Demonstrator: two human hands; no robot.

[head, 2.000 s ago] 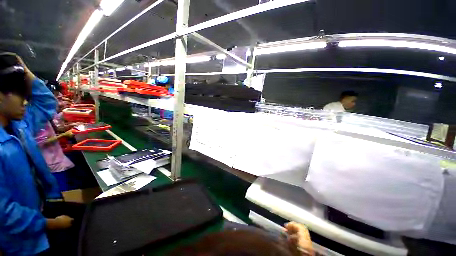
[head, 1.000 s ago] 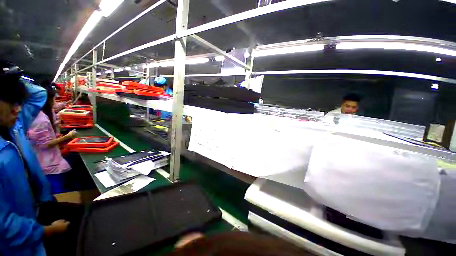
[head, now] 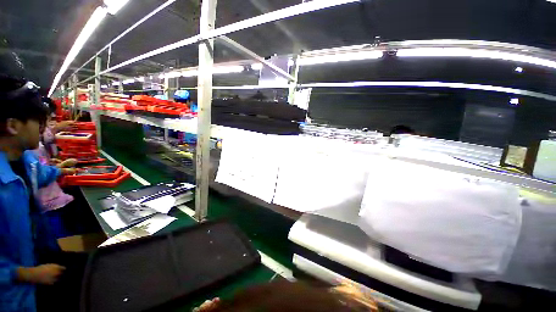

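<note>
A large matte black tray (head: 171, 259) lies on the green bench at the lower left of centre, and its pockets look empty. A blurred brown shape covers the bottom edge of the picture and hides what lies below. A small bit of my left hand (head: 209, 304) shows at its left side, by the tray's near edge. A blurred part of my right hand (head: 358, 297) shows at its right side. Both hands are mostly cut off, and I cannot tell what they hold.
A loose pile of papers or bagged flat items (head: 137, 207) lies beside the white upright post (head: 203, 122). A person in blue (head: 18, 201) stands at the left. Red-orange trays (head: 94, 177) line the bench. White sheets (head: 439, 213) hang above thick white-edged trays (head: 341, 247) at the right.
The view has turned slightly right, so the scene sits further left. The neighbour's raised arm has come down towards the red-orange trays. Bits of both my hands now show at the bottom.
</note>
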